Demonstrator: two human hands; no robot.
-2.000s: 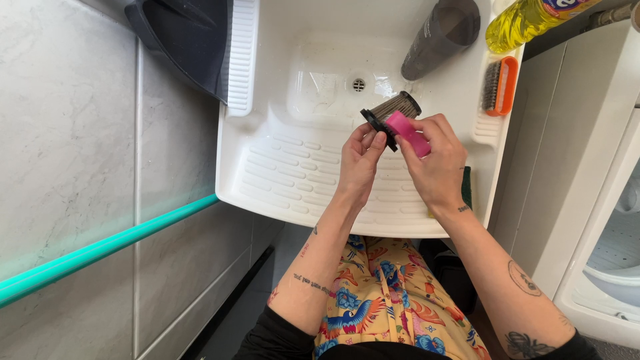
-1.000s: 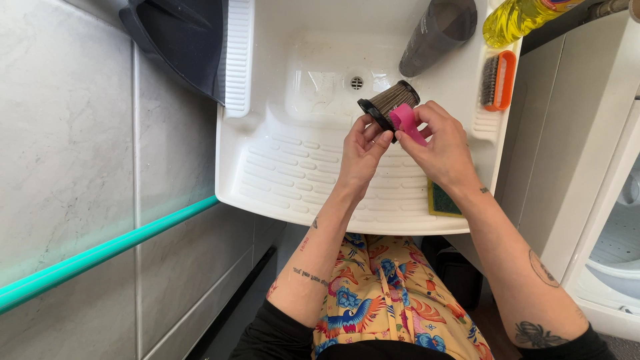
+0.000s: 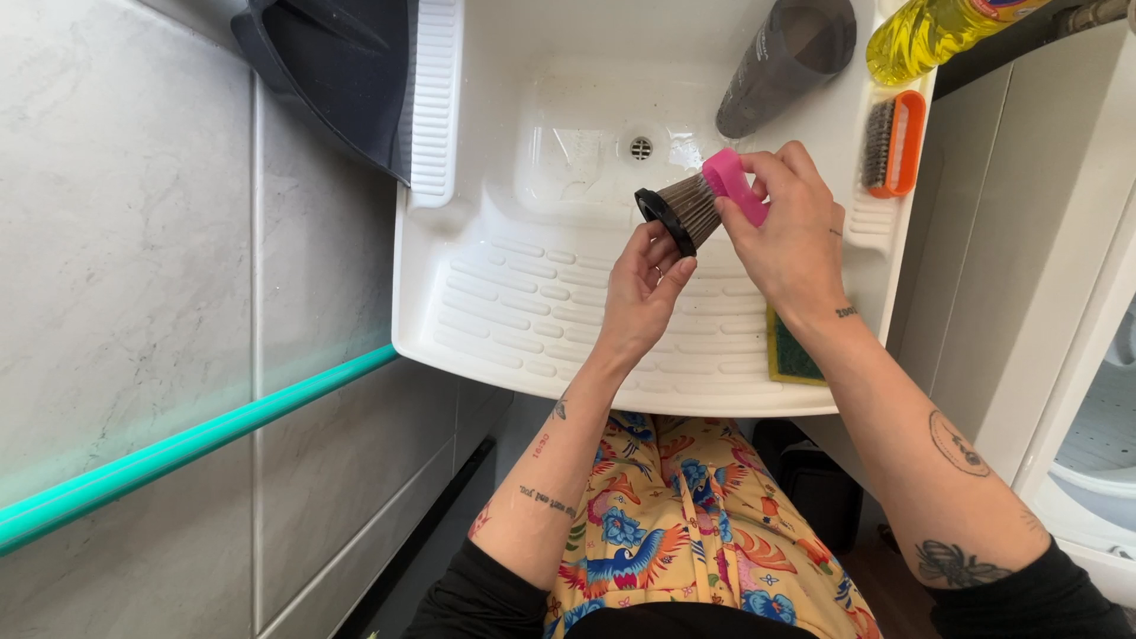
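Note:
My left hand [image 3: 646, 288] holds a pleated cone-shaped filter [image 3: 690, 209] by its black rim, over the ribbed front slope of a white plastic laundry sink [image 3: 497, 302]. The filter is tilted, its narrow end toward the upper right. In my right hand [image 3: 785, 226] is a small pink brush [image 3: 735, 185], pinched between thumb and fingers, its bristles against the pleats near the narrow end. Beyond the hands, a dark translucent cup [image 3: 785, 67] lies tilted in the basin, right of the drain [image 3: 641, 148].
An orange-backed brush [image 3: 903, 146] and a bottle of yellow liquid [image 3: 927, 40] are on the right ledge. Beneath my right wrist lies a green and yellow sponge [image 3: 792, 353]. A dark dustpan-like piece [image 3: 342, 80] overlaps the left ledge. A turquoise pole [image 3: 204, 435] meets the sink's left side.
The pink brush has moved from near the filter's black rim toward its narrow end. My left hand still holds the rim.

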